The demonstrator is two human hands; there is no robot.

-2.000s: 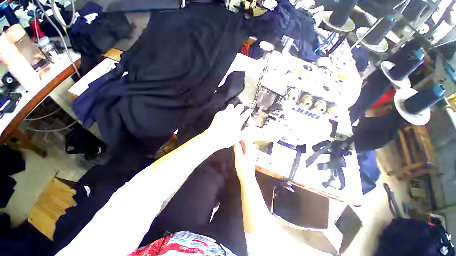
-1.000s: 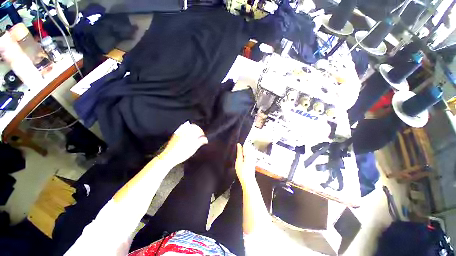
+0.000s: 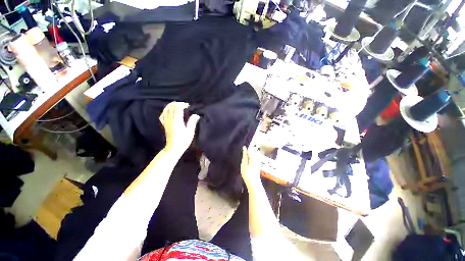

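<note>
A black cloth garment piece point(image 3: 224, 120) hangs at the left front of the white overlock machine point(image 3: 311, 102) and over the table edge. It merges with a large dark garment bundle point(image 3: 194, 56) on the table to the left. My left hand point(image 3: 177, 127) lies on the dark cloth with thumb and fingers apart; whether it pinches a fold is unclear. My right hand point(image 3: 247, 165) is at the cloth's right edge, by the table's front edge, seen edge-on; its fingertips are partly hidden. The needle area is hard to make out in the glare.
Dark strips point(image 3: 339, 165) lie on the table right of the machine. Thread cones point(image 3: 428, 107) stand on white discs at the upper right. An open box point(image 3: 308, 216) is below the table's wood edge. A neighbouring table point(image 3: 51, 102) is at the left.
My left hand has moved from the needle area leftward and up over the cloth, and its fingers have spread. The cloth beside the machine is spread wider. My right hand has stayed nearly still.
</note>
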